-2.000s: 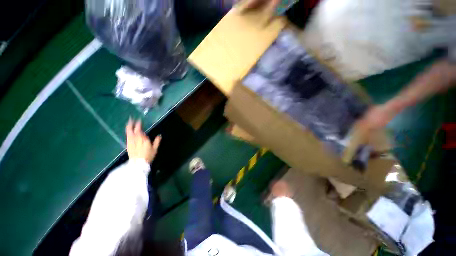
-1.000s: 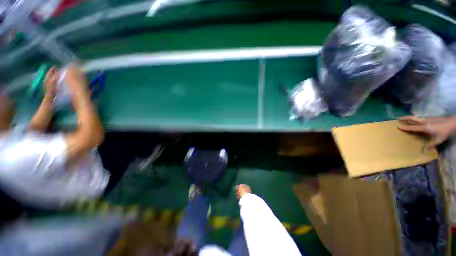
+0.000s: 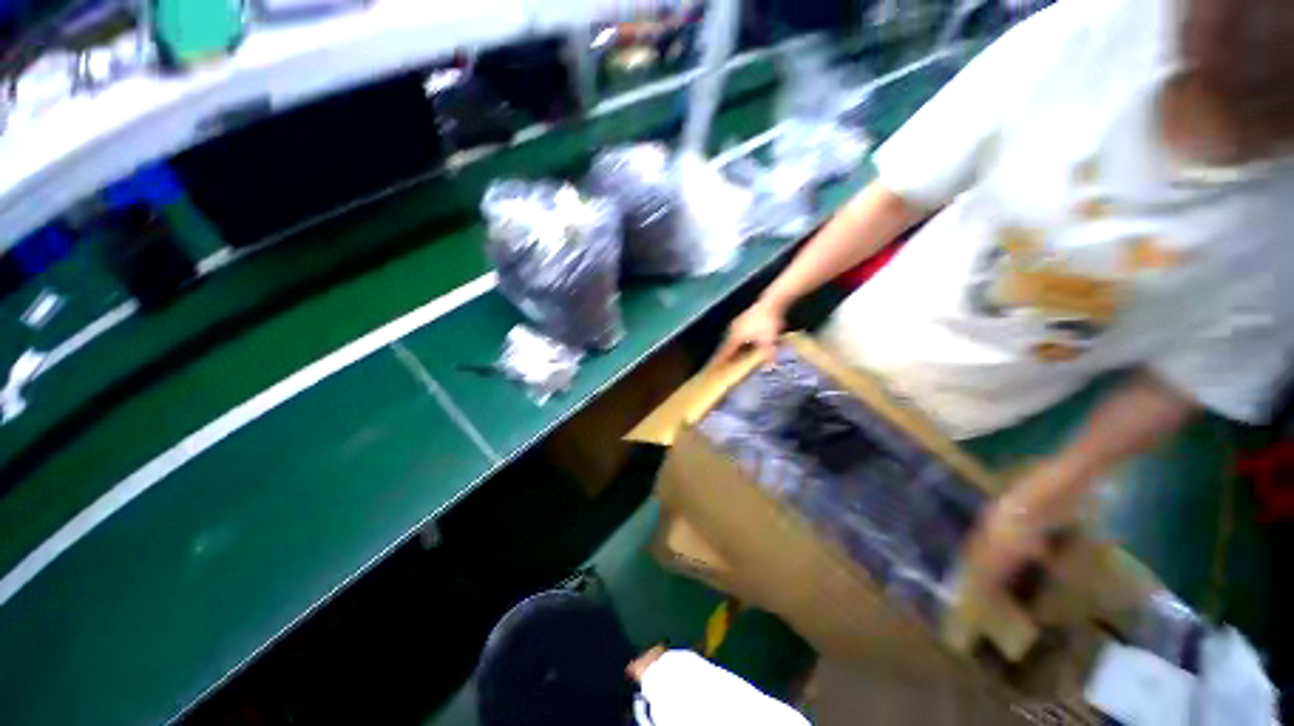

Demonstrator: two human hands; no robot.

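A round black stool (image 3: 554, 664) stands at the bottom centre, beside the bench. My right hand (image 3: 649, 664), in a white sleeve, is at the stool's right edge. It is small and blurred, so I cannot tell whether it grips the seat. My left hand is not in view. To the right, an open cardboard carton (image 3: 773, 546) holds dark items in clear film (image 3: 866, 475). A coworker's one hand is on its raised flap (image 3: 695, 397); the other is at the carton's near right end.
A long green bench (image 3: 327, 496) curves along the left, bearing grey bagged bundles (image 3: 561, 263) and a small clear bag (image 3: 539, 362). A coworker (image 3: 1050, 270) stands behind the carton. White sheets or bags (image 3: 1164, 688) lie at lower right. Another brown carton (image 3: 617, 426) is under the bench.
The view has swung left and then back right towards the carton and coworker. The stool now appears larger and nearer, with my right hand at its edge. My left hand has left the view.
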